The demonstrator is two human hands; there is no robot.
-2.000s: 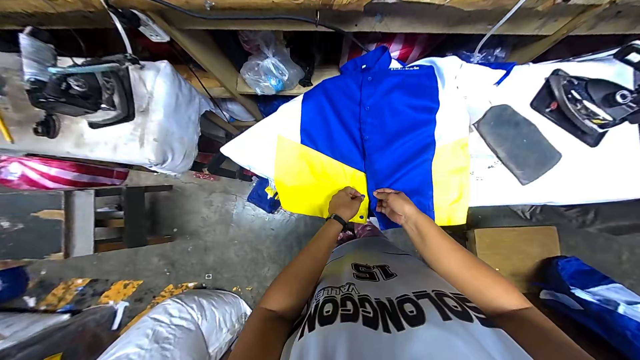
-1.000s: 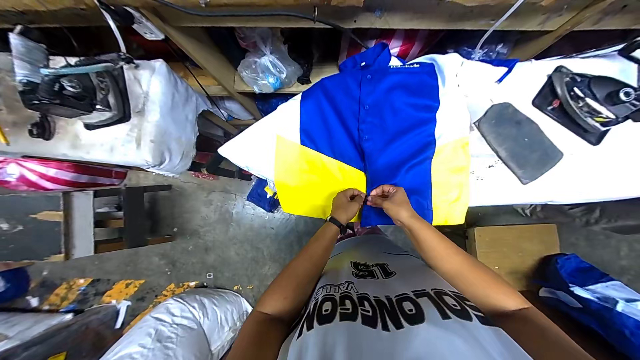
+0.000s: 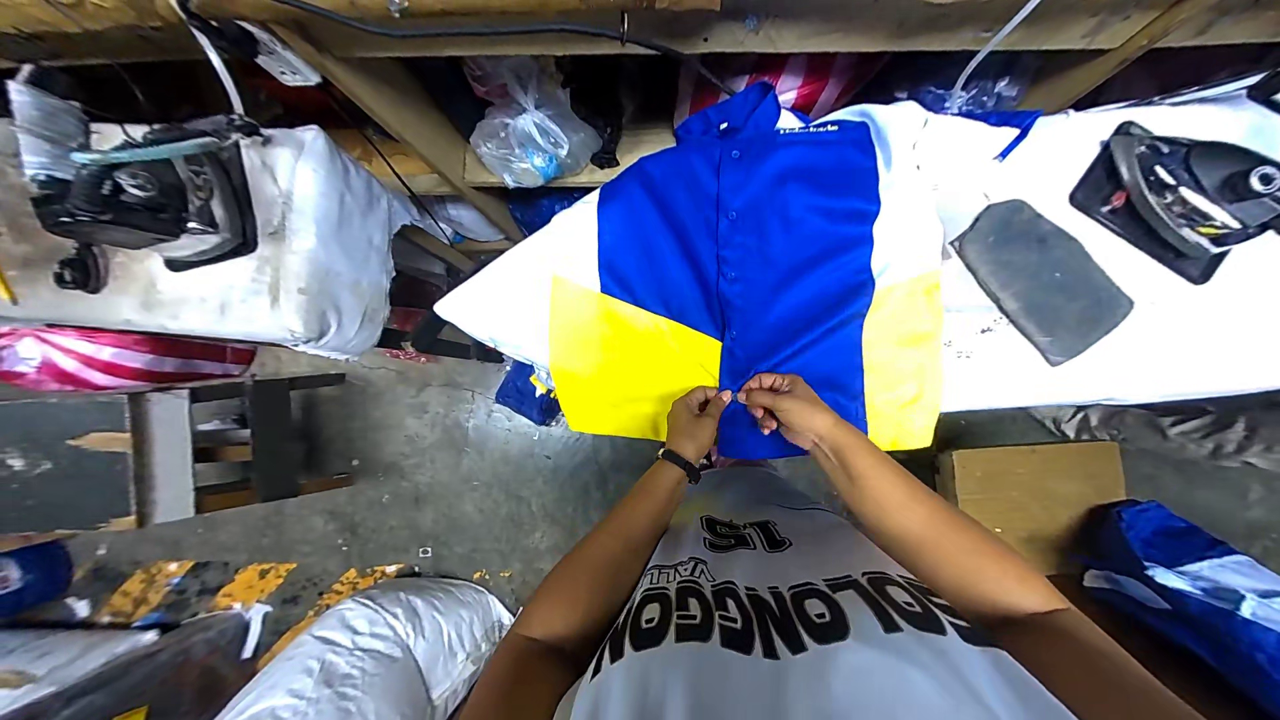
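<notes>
A blue, yellow and white button-up shirt (image 3: 790,250) lies front side up over the end of a white padded ironing board (image 3: 1030,380), its collar pointing away from me. My left hand (image 3: 695,420) pinches the front placket near the hem, on the yellow side. Close beside it, my right hand (image 3: 785,408) grips the blue side of the same placket between thumb and fingers. The fingertips of both hands nearly meet; the button between them is too small to make out. Small buttons run up the placket above my hands.
Right of the shirt, a dark flat pad (image 3: 1045,280) and an electric iron (image 3: 1180,200) rest on the board. Another iron (image 3: 150,195) stands on a padded board (image 3: 310,250) at left. Beyond are a wooden shelf (image 3: 560,35) and a plastic bag (image 3: 530,135); a cardboard box (image 3: 1035,495) sits below right.
Both hands have moved up the placket, away from the hem, since two seconds ago. They have come closer together.
</notes>
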